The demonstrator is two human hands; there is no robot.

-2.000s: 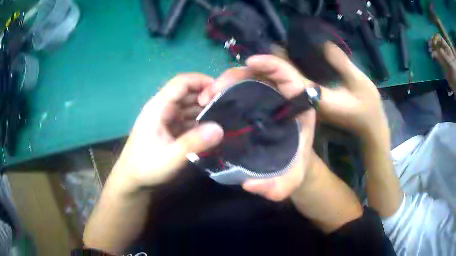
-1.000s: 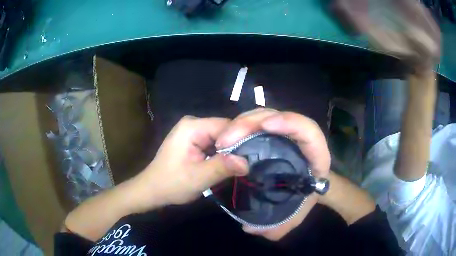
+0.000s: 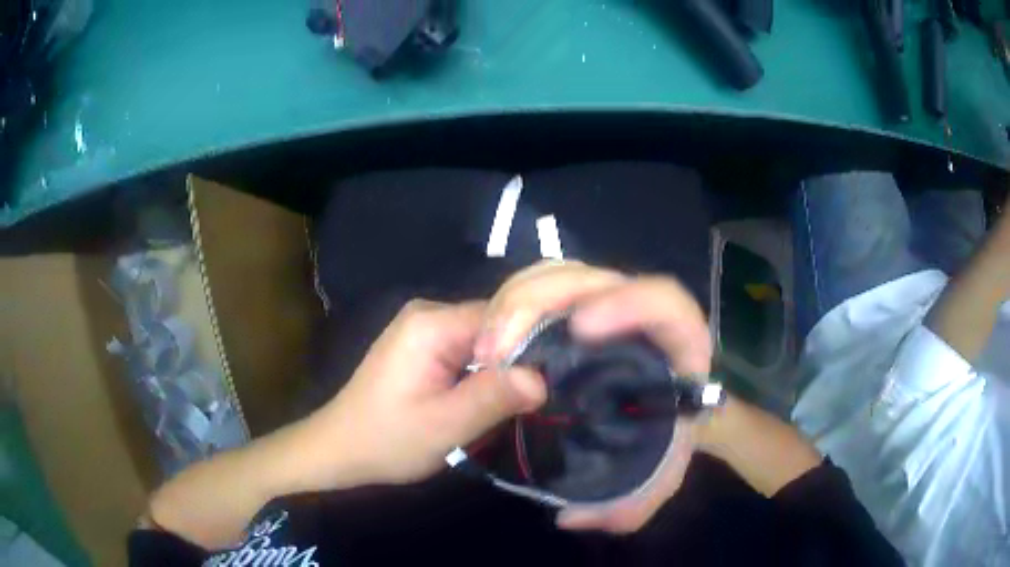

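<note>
A round black head housing (image 3: pixel 604 426) is held over my lap, between my two hands. A thin ribbed clear band (image 3: pixel 529 494) runs around its rim. Red wires (image 3: pixel 543 420) cross its inside, and a white connector (image 3: pixel 455 456) sticks out at the left. A short black stem with a pale tip (image 3: pixel 711 394) points right. My left hand (image 3: pixel 426 388) pinches the upper left rim with thumb and fingers. My right hand (image 3: pixel 653 321) wraps around the top, right side and underside. The image is somewhat blurred, and the band under my fingers is hidden.
The green bench (image 3: pixel 532 66) curves across the top, with a black unit (image 3: pixel 388 31) and black tubes (image 3: pixel 709 42) on it. An open cardboard box (image 3: pixel 249 299) with clear bands (image 3: pixel 172 343) is at left. A neighbour's pale sleeve (image 3: pixel 886 343) is at right.
The view has tilted down from the bench to my lap since the first frame. The housing is still in both hands. The neighbour's arm has moved away from the bench since one second ago.
</note>
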